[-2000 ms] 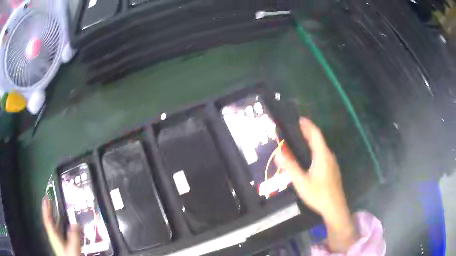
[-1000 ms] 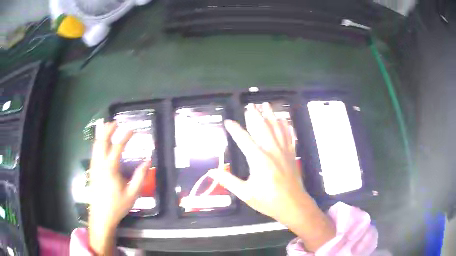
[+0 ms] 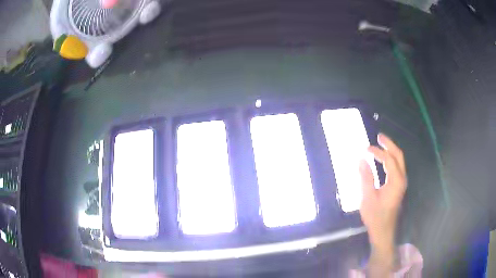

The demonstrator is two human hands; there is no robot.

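Note:
A black four-slot carrier tray (image 3: pixel 166 179) lies flat in front of me. Its four phones all show glaring white screens: the leftmost phone (image 3: pixel 134 182), the second phone (image 3: pixel 206 176), the third phone (image 3: pixel 283 169) and the rightmost phone (image 3: pixel 345 157). The glare hides any screen detail. My right hand (image 3: pixel 385 187) is bare, with its fingers bent and apart at the right edge of the rightmost phone. It grips nothing; whether a fingertip touches the screen I cannot tell. My left hand is not in view.
A white fan (image 3: pixel 100 21) with a yellow-orange ornament (image 3: pixel 73 48) stands at the far left. Neighbouring black trays (image 3: pixel 24 130) line the left edge. Stacked trays (image 3: pixel 245 27) lie at the far side, with a pale piece (image 3: pixel 374 26). A white strip (image 3: pixel 217 253) runs along the tray's near edge.
The left three screens changed from pictures to white; the rightmost was white one second ago. My left hand left the picture. My right hand moved right, from the third phone to the rightmost.

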